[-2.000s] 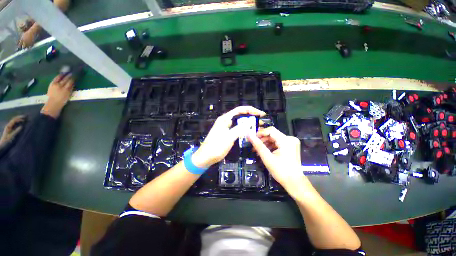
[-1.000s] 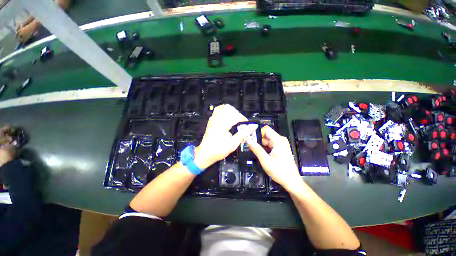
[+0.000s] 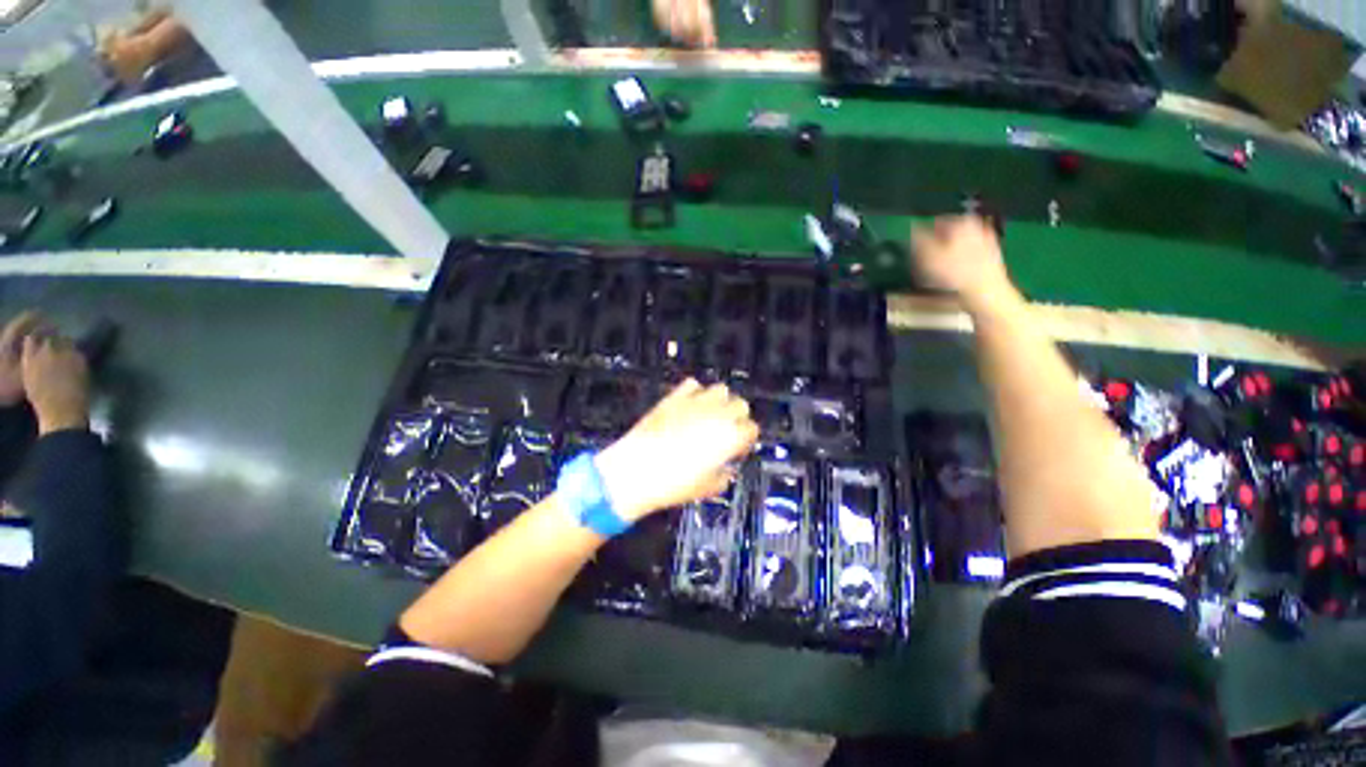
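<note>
The large shiny black pocketed tray (image 3: pixel 487 393) lies on the bench in front of me. My left hand (image 3: pixel 689 447), with a blue band at its wrist, is over the middle of the tray with its fingers curled down. Whether it holds anything is hidden. My right hand (image 3: pixel 956 258) is stretched over the near side of the green conveyor and is blurred. A blurred black and pale unit (image 3: pixel 848 234) is just left of its fingers, and I cannot tell if they touch.
A heap of red-dotted black parts and pale pieces (image 3: pixel 1198 477) lies at right, partly behind my right forearm. A flat black rectangle (image 3: pixel 963 502) lies beside the tray. The conveyor (image 3: pixel 524 202) carries scattered units. Stacked black trays (image 3: pixel 989 57) lie beyond it. A co-worker's hands (image 3: pixel 53 375) are at left.
My right hand has left my left hand and reached forward and right to the conveyor. The pale-faced unit is no longer between my hands. The view has shifted.
</note>
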